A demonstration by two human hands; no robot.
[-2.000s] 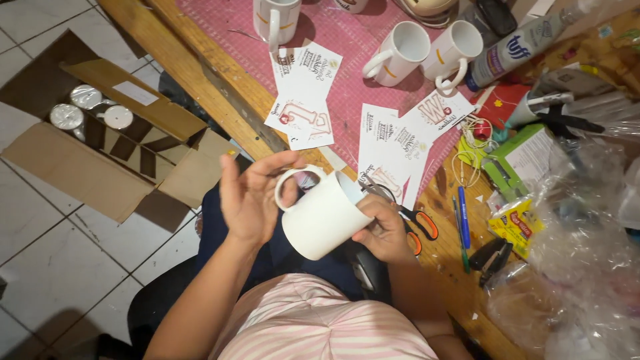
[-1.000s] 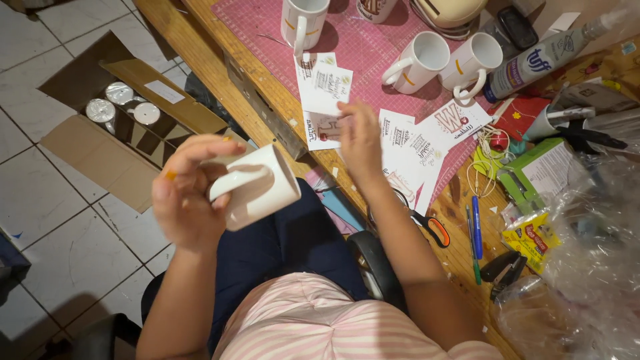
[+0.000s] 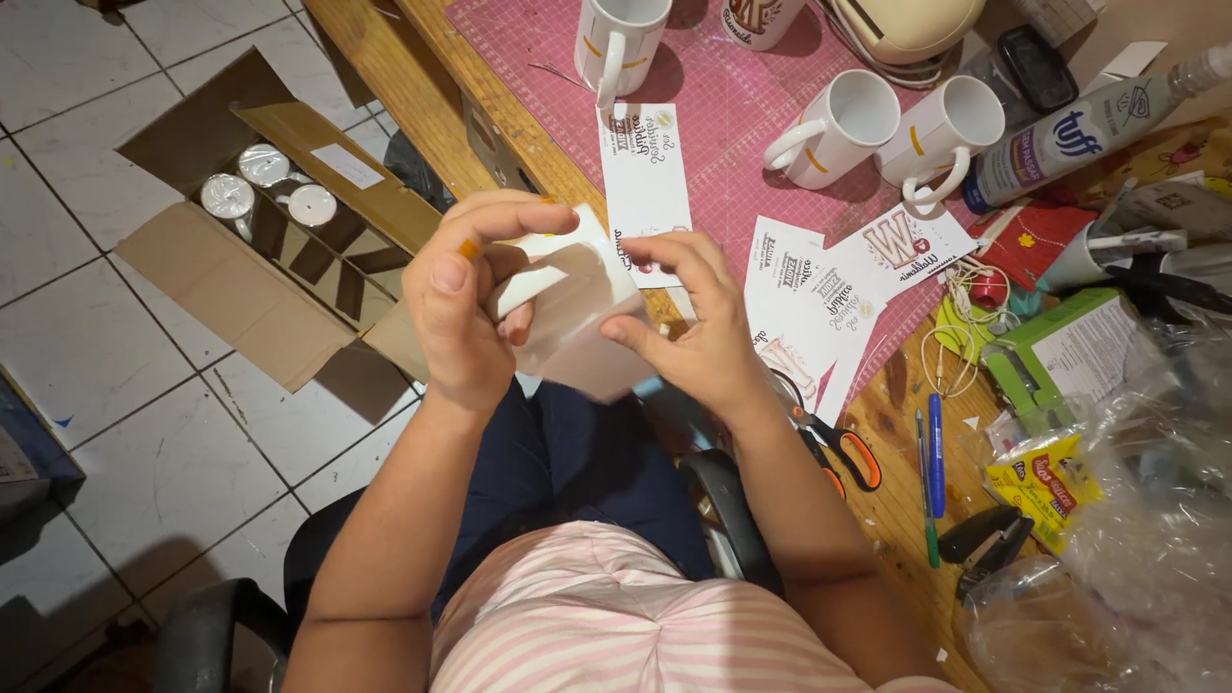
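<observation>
A white mug is held above my lap, partly covered by my fingers. My left hand grips it by the handle, with small bits of orange tape on the thumb and a finger. A pale, blurred surface, apparently a paper sheet, lies against the mug's side. The thumb and fingers of my right hand pinch at its edge. Beyond them a printed paper rests on the pink cutting mat. More printed papers overlap to the right. White mugs with orange tape stand behind.
Orange-and-black scissors, pens, a black stapler-like tool, a green-and-white box, a spray bottle and clear plastic wrap crowd the wooden table's right side. An open cardboard box holding mugs sits on the floor at left.
My right hand has come back from the papers on the mat to the mug. The pale sheet now shows against the mug, which my left hand has brought toward the middle.
</observation>
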